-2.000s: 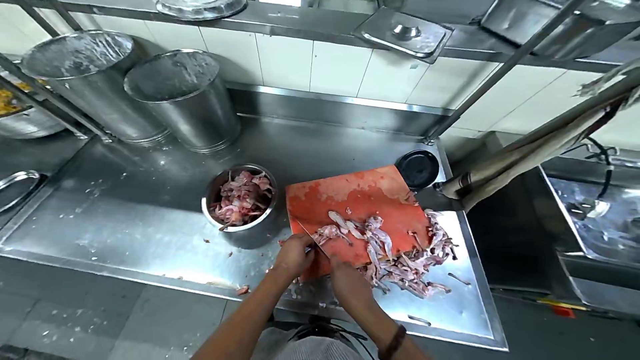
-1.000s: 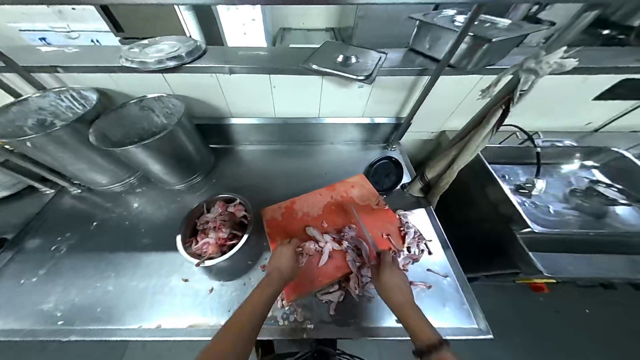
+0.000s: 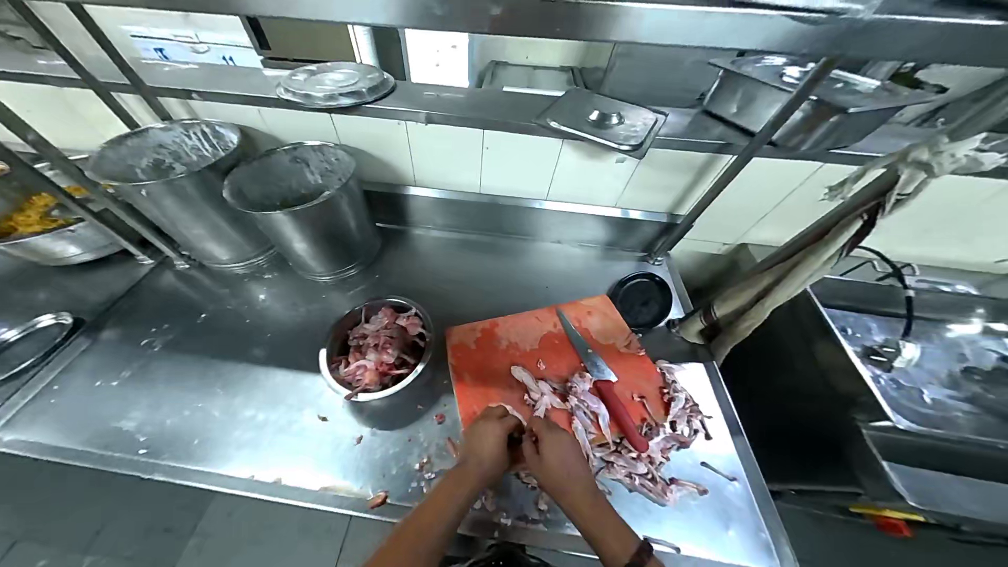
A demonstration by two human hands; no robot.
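My left hand (image 3: pixel 490 442) and my right hand (image 3: pixel 555 457) meet at the lower left part of an orange cutting board (image 3: pixel 496 346). Both have their fingers closed on a small piece of raw meat, mostly hidden between them. A knife with a red handle (image 3: pixel 622 416) lies on the board to the right, its blade pointing up and left. Pieces of raw meat (image 3: pixel 587 402) lie between my hands and the knife. More raw pieces and bones (image 3: pixel 646 472) are heaped over the board's right edge. Left of the board stands a steel bowl (image 3: pixel 324 376) of raw meat.
Two tall steel containers (image 3: pixel 315 236) (image 3: pixel 205 213) stand at the back left of the steel table (image 3: pixel 236 378). A round black dish (image 3: pixel 642 301) touches the board's far corner. Rising at right is a cloth-wrapped pole (image 3: pixel 772 283), with a sink (image 3: pixel 945 370) beyond. Lids (image 3: pixel 335 83) rest on the shelf above.
The knife, in my right hand one second ago, now lies on the board. My right hand has moved left to meet my left hand at the meat.
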